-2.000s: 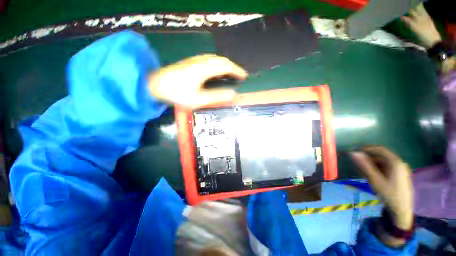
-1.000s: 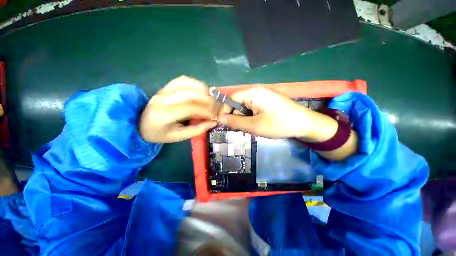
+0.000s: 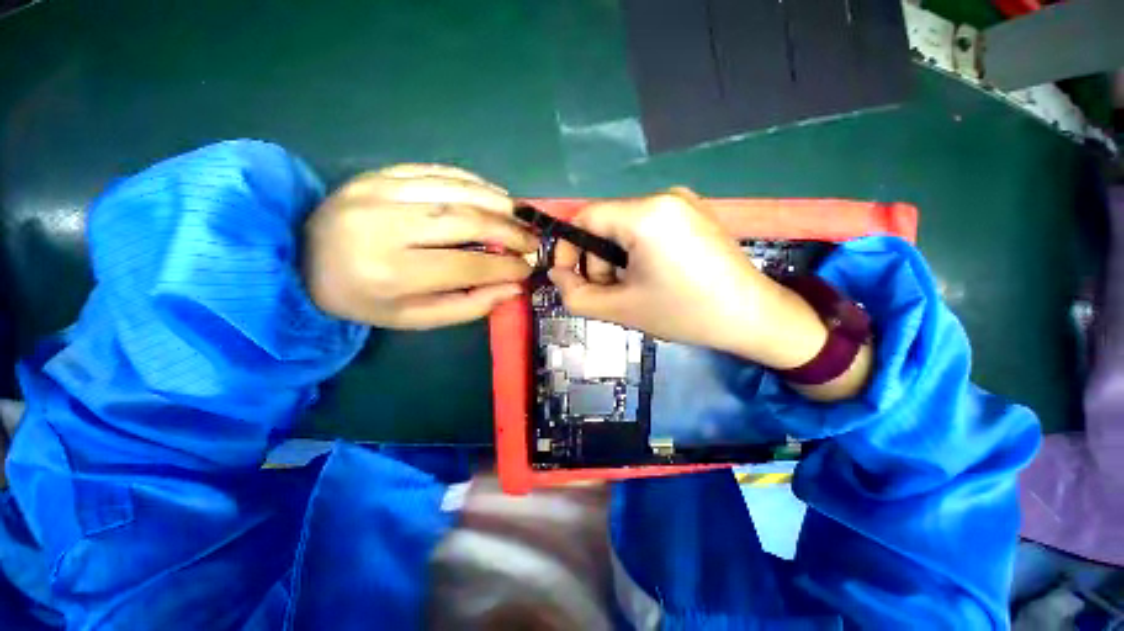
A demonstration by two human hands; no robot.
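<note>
The open tablet (image 3: 592, 401) lies in a red foam tray (image 3: 512, 407), its mainboard with silver-grey patches at the left end. My right hand (image 3: 666, 271) is over the tray's upper left part and grips black tweezers (image 3: 577, 236). The tweezers' tip is hidden near the fingers at the board's upper left corner. My left hand (image 3: 419, 247) reaches in from the left, its fingertips at that same corner, close to my right fingers. Whether its fingertips hold a small part cannot be told.
Black sheets (image 3: 770, 68) with pale dividing lines lie on the green bench beyond the tray. A faint clear square (image 3: 600, 146) lies beside them. A grey bar (image 3: 1060, 47) is at the upper right. A pink sleeve (image 3: 1072, 456) shows at the right.
Both hands have come together at the tablet's upper left corner since the first frame. Since the second, they, the tray and the sheets sit slightly further right in view, except my left hand, slightly left.
</note>
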